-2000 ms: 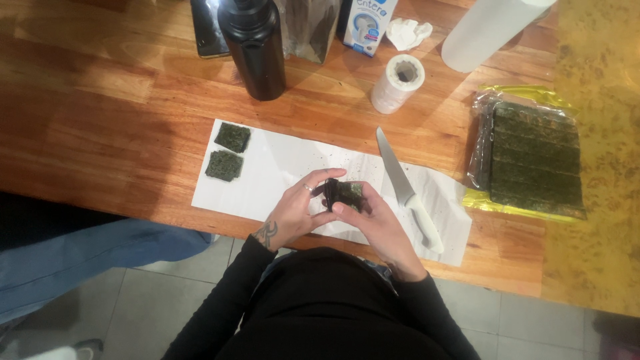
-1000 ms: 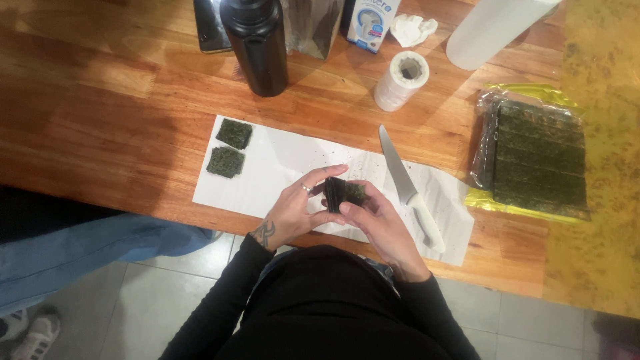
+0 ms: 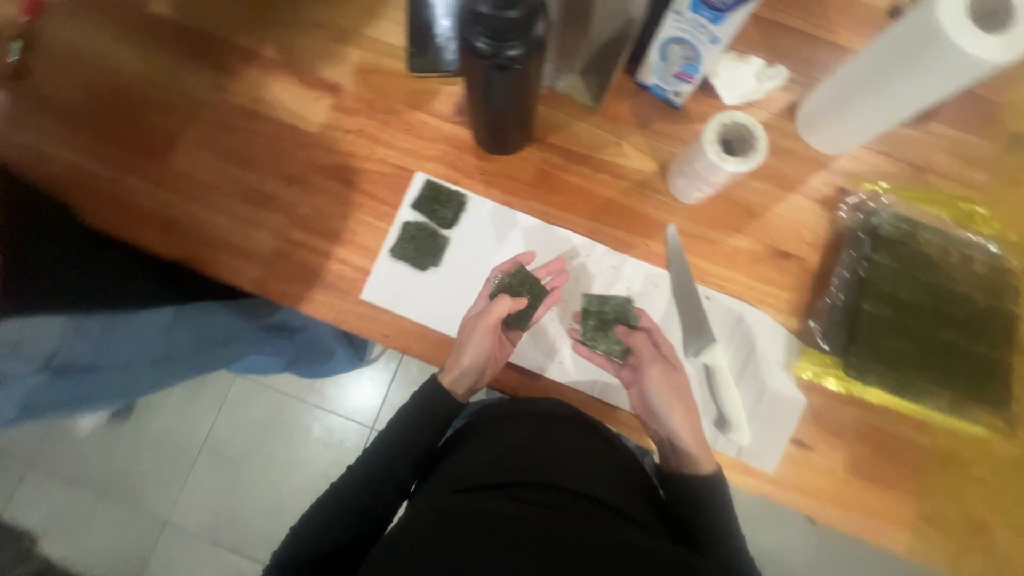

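My left hand [image 3: 492, 332] holds a square piece of nori [image 3: 520, 296] between thumb and fingers, palm up. To its right, my right hand [image 3: 644, 360] grips another nori square [image 3: 607, 324]; whether either is a single sheet or a stack, I cannot tell. Both hands are over a long strip of white paper [image 3: 472, 284]. At the strip's left end lie two nori squares, one [image 3: 439, 203] above the other [image 3: 420, 245]. A kitchen knife with a white handle [image 3: 724, 396] rests on the right part of the paper, its blade pointing away from me.
Large nori sheets [image 3: 932, 312] lie in yellow-edged plastic packaging at the right. Behind the paper stand a black bottle [image 3: 502, 88], a blue and white carton [image 3: 692, 48], a small white roll [image 3: 718, 158] and a larger white roll [image 3: 888, 80]. A crumpled tissue [image 3: 746, 78] is near the carton. Beside the table is a person's blue-clad leg [image 3: 200, 344].
My hands, together around the nori a second ago, have moved apart, and each now holds a piece. The two squares on the paper and the knife have stayed in place.
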